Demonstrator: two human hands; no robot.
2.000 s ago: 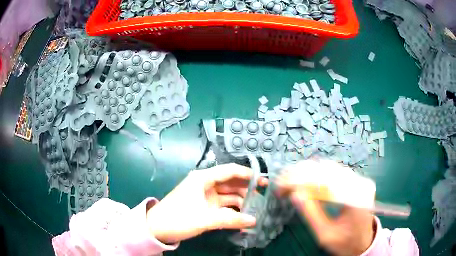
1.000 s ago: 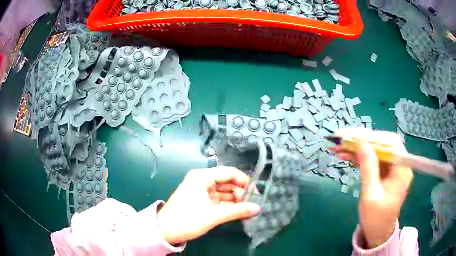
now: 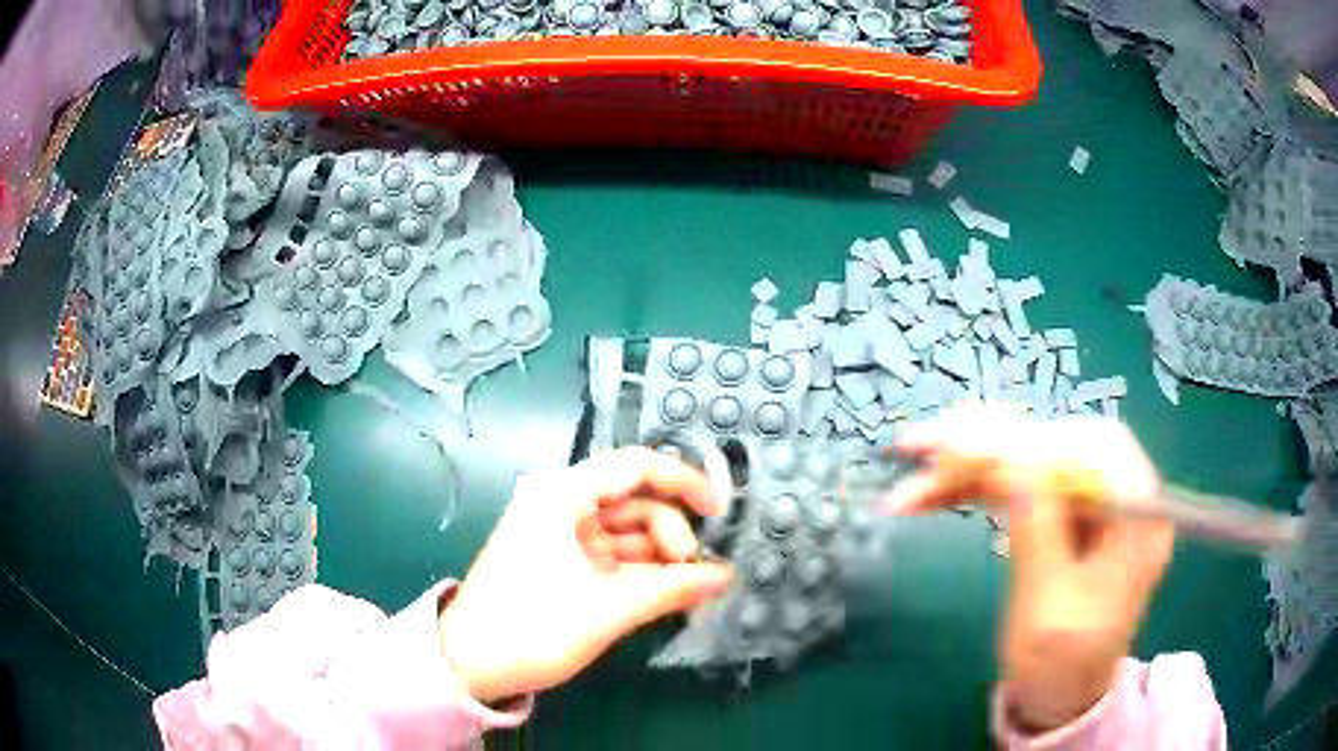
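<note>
My left hand pinches the end strip of a grey domed rubber sheet between thumb and fingers. The held sheet hangs to the right of the fingertips, its right edge blurred. Another domed sheet lies flat just behind it, with dark rectangular gaps at its left end. My right hand is blurred, right of the held sheet, and holds a slim stick-like tool whose pale shaft points right. The tool's tip is hidden or too blurred to see. A loose pile of small grey rectangular pads lies behind my right hand.
A red plastic basket filled with small round grey parts stands at the back. Domed sheets are heaped at the left, over orange-brown patterned strips. More sheets lie along the right edge. Thin grey scrap lies left of centre.
My right hand first moved away to the right with the tool, then came back a little left towards the held sheet. The held sheet has swung up and spread out more beside my left fingertips.
</note>
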